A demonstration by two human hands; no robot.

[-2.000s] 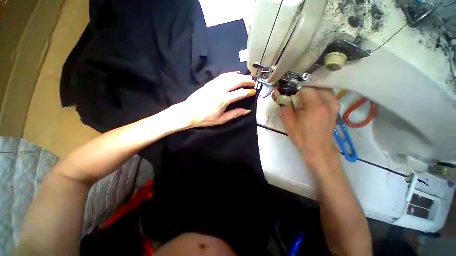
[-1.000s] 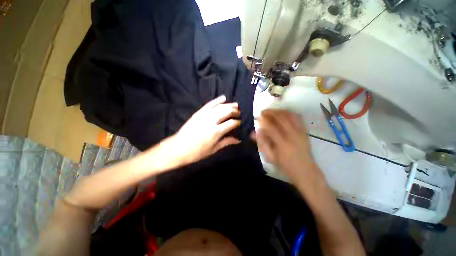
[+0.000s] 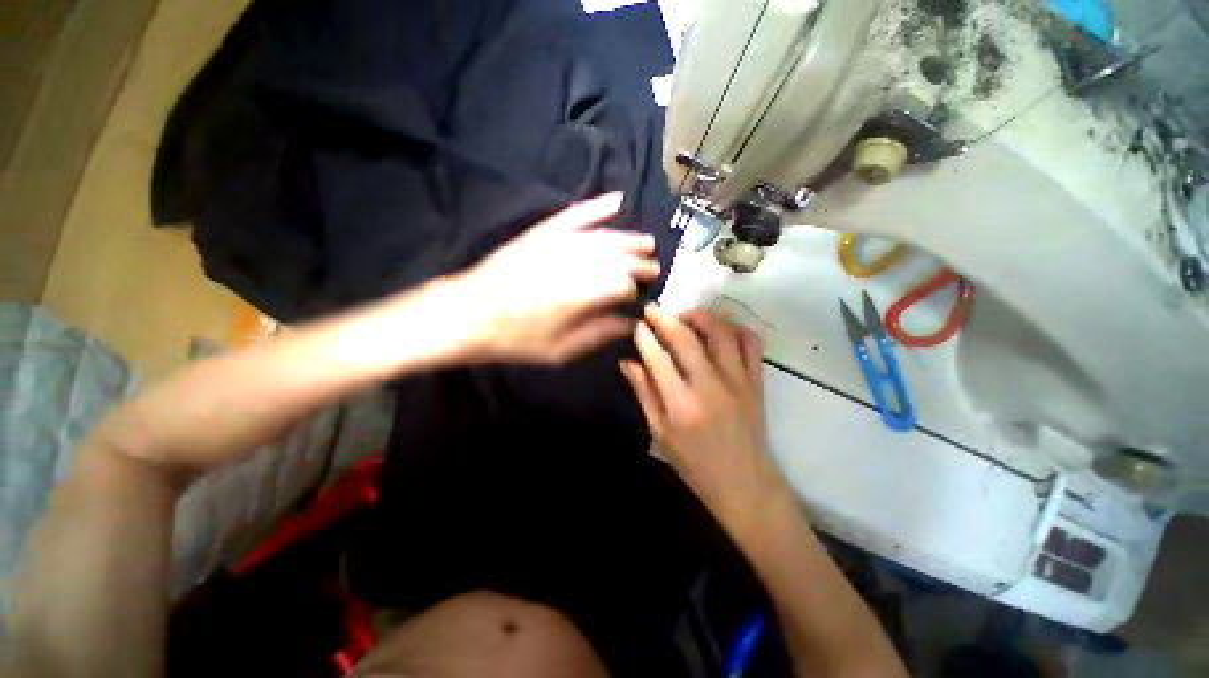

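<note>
Dark navy-black cloth lies rumpled left of the needle and hangs down over the lap. My left hand rests on the cloth near its right edge, slightly blurred, fingers spread. My right hand is at the cloth's right edge, with thumb and index fingertips on it; whether they pinch it is hard to tell. The fingertips of both hands are close together, below the presser foot. The cloth edge runs up beside the foot.
The white sewing machine fills the upper right. Blue thread snips lie open on the table, near scissors with a red loop and a yellow loop. Brown cardboard is at the left. A white tray with dark pieces is at lower right.
My right hand has left the knob beside the foot and moved down-left to the cloth edge. My left hand moved down from the foot, then slightly up again. The cloth has shifted.
</note>
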